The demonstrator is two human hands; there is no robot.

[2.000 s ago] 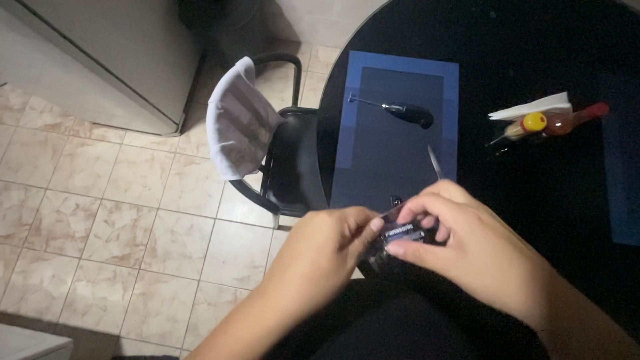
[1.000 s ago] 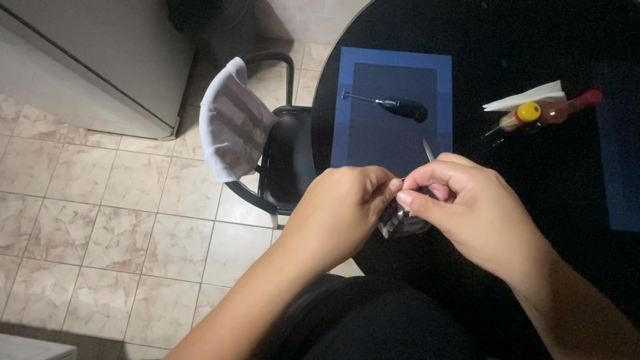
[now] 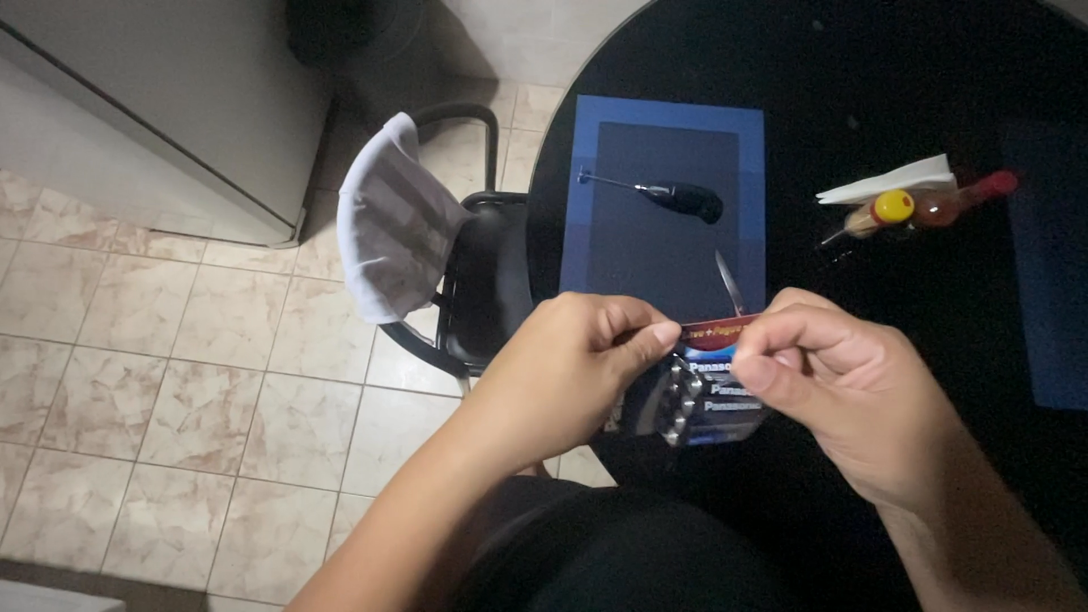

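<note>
Between my two hands hangs a pack of Panasonic batteries [image 3: 712,408], its printed red card edge at the top. My left hand [image 3: 595,365] pinches the card's left end between thumb and finger. My right hand [image 3: 833,374] grips its right end and hides part of the pack. A pointed metal blade [image 3: 729,283] sticks up past the card beside my right fingers; its handle is hidden. Beyond my hands, a black handheld milk frother [image 3: 688,200] lies on a blue placemat [image 3: 582,229], its whisk end to the left.
On the round black table [image 3: 850,280] stand a napkin stack [image 3: 892,180], a yellow-topped toothpick holder [image 3: 892,206] and a red-capped sauce bottle [image 3: 943,208]. A second placemat [image 3: 1054,340] lies at the right. A black chair [image 3: 484,272] with a white cover [image 3: 395,229] adjoins the table's left edge.
The batteries, largely covered by my hands a second ago, now show more plainly below them. My hands have moved apart along the card.
</note>
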